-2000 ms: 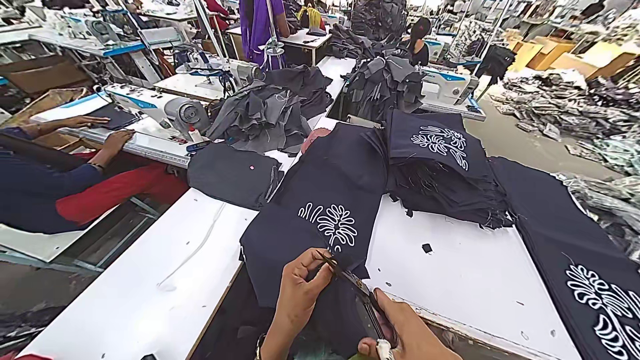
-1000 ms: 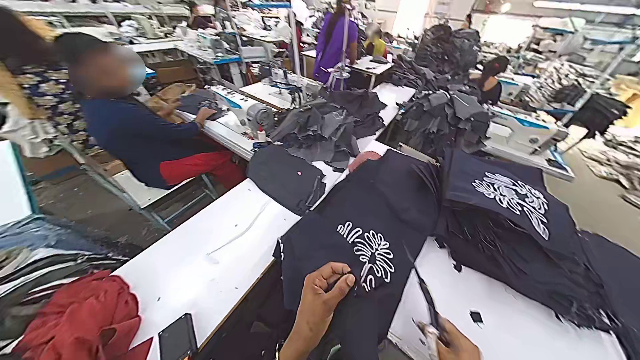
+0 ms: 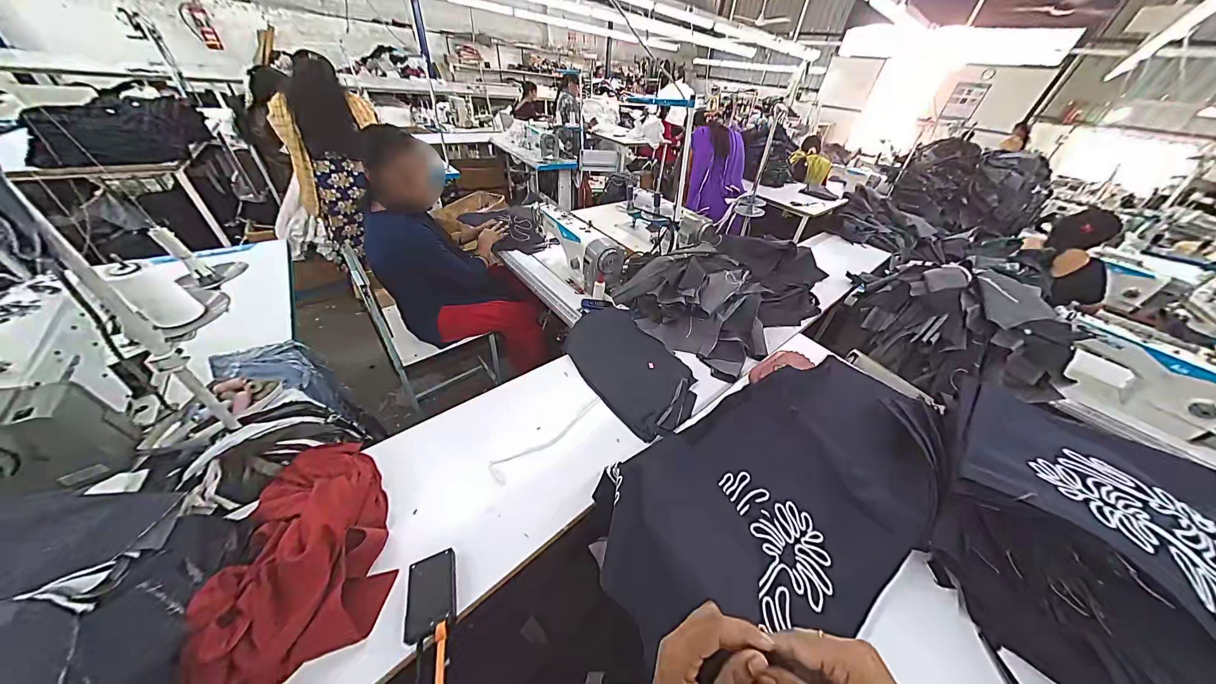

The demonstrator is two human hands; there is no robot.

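A dark navy cloth panel with white looped cord embroidery (image 3: 798, 551) lies over the white table and hangs past its edge. At the bottom of the view, my left hand (image 3: 708, 646) has its fingers bent at the panel's lower part, beneath the embroidery. My right hand (image 3: 826, 657) meets it from the right, fingertips close together. What lies between the fingers is hidden, and no scissors show. To the right is a stack of similar embroidered navy panels (image 3: 1092, 484).
Dark cut pieces (image 3: 632, 375) and a grey cloth heap (image 3: 722, 294) lie farther along the white table (image 3: 494, 475). At left are a phone (image 3: 430, 597), red cloth (image 3: 304, 551) and a thread stand. A seated person (image 3: 427, 256) works at a sewing machine (image 3: 579, 242).
The black-handled scissors seen in my right hand earlier are out of sight. My hands, apart one second ago, are now together at the panel. The view has swung left and up.
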